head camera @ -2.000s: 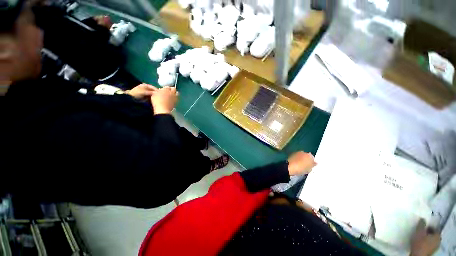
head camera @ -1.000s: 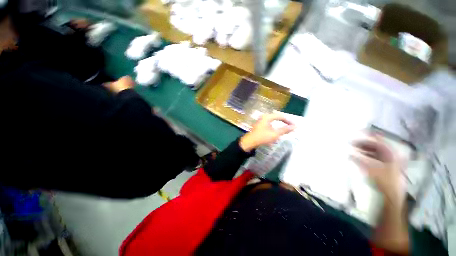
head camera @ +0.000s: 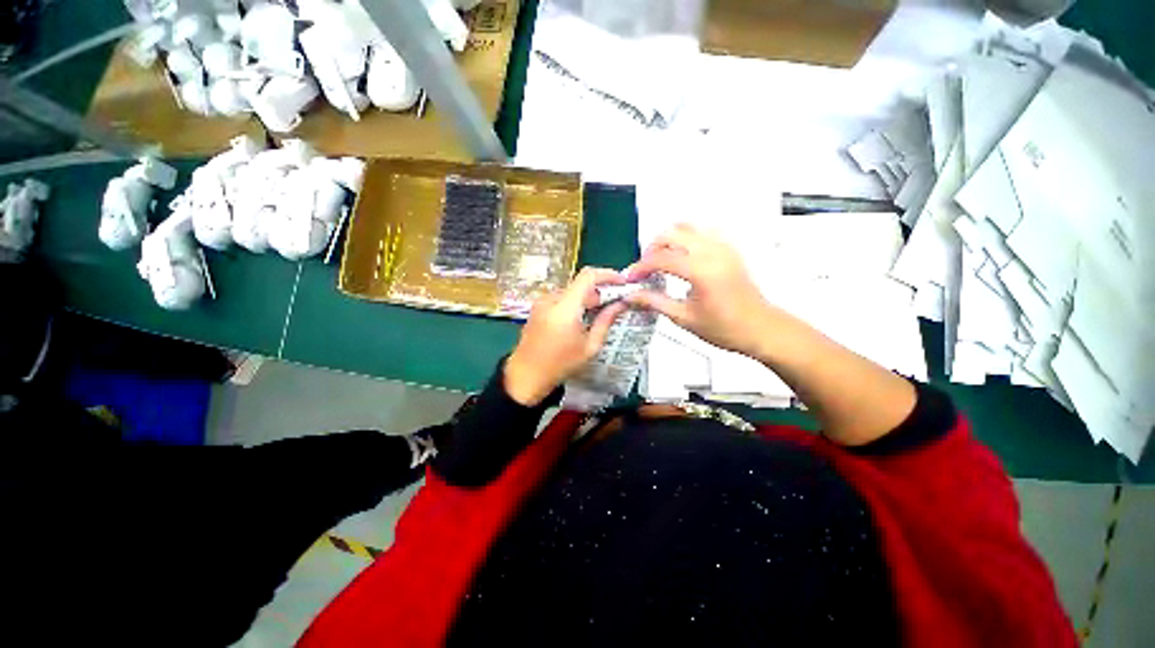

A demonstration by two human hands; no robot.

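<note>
My left hand [head camera: 554,332] and my right hand [head camera: 707,289] meet in front of my waist, fingertips close together. My left hand holds a narrow grey-white label sheet [head camera: 617,357] with printed rows, which hangs down towards my waist. My right fingers are at the sheet's upper end, where a small pale piece [head camera: 616,291] shows between the hands. Whether it is separate from the sheet, and which fingers grip it, I cannot tell. Flat white blanks [head camera: 830,285] lie in front of me, partly behind my right hand and forearm.
A shallow cardboard tray [head camera: 412,285] with a dark grid sheet [head camera: 470,228] stands left of my hands. White cameras [head camera: 262,209] cluster further left, more on brown cardboard [head camera: 120,112] behind. A fanned heap of blanks [head camera: 1058,215] lies at right. A dark-clothed person [head camera: 165,525] is at lower left.
The view has swung right, showing the fanned heap. My right hand has come from over the blanks to meet my left hand at the label sheet.
</note>
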